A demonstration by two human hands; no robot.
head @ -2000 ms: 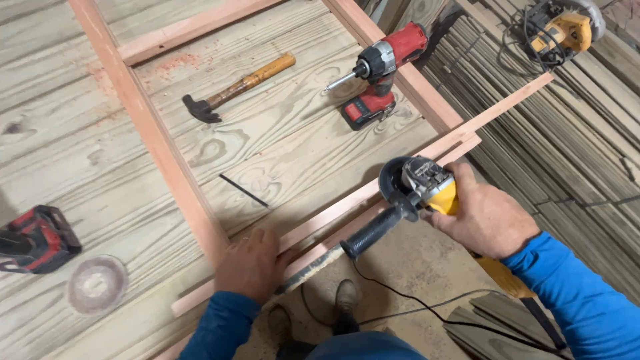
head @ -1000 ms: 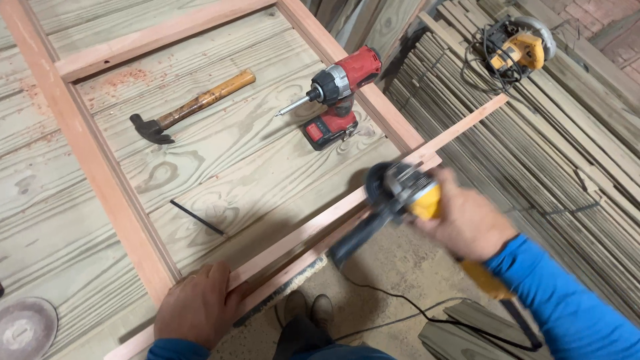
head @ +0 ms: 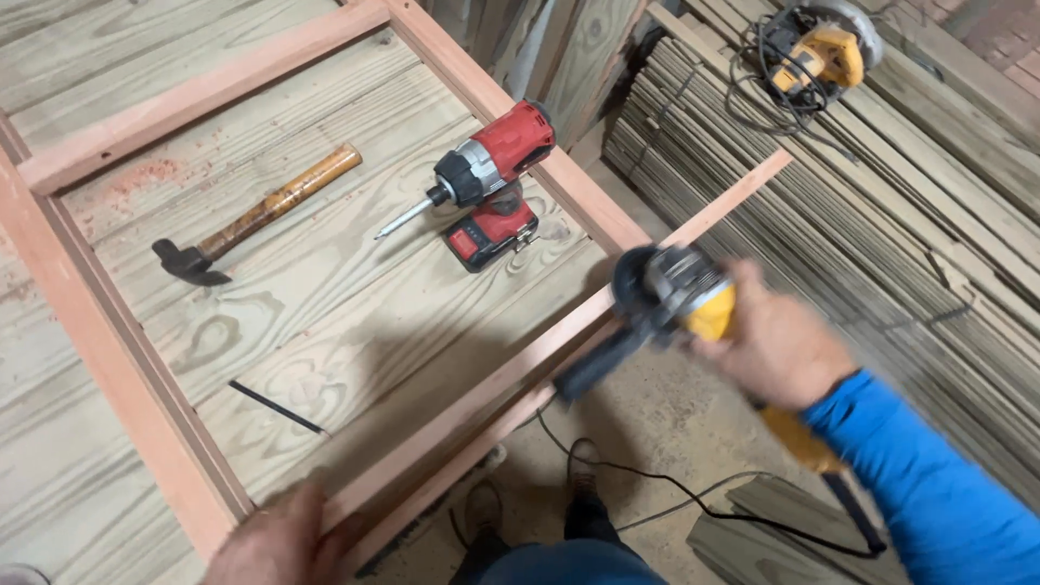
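My right hand (head: 776,341) grips a yellow and grey angle grinder (head: 707,305) by its body; the black side handle (head: 601,366) points down and left. The grinder's guarded head is over a thin reddish wooden strip (head: 487,390) near the frame's right corner. My left hand (head: 280,540), blurred, rests on the near left end of the strip, its fingers around the wood. The strip lies along the near rail of a reddish wooden frame (head: 122,382) and sticks out past its corner. Whether the disc touches the wood is hidden.
Inside the frame, on the planks, lie a claw hammer (head: 276,203), a red cordless impact driver (head: 496,162) and a black pencil-like stick (head: 276,406). A circular saw (head: 816,61) sits on stacked boards (head: 731,162) at upper right. The grinder's black cord (head: 691,491) hangs above the floor.
The view has shifted, bringing the hammer and driver nearer the centre. My right hand still holds the grinder near the frame's corner, and my left hand remains on the wood.
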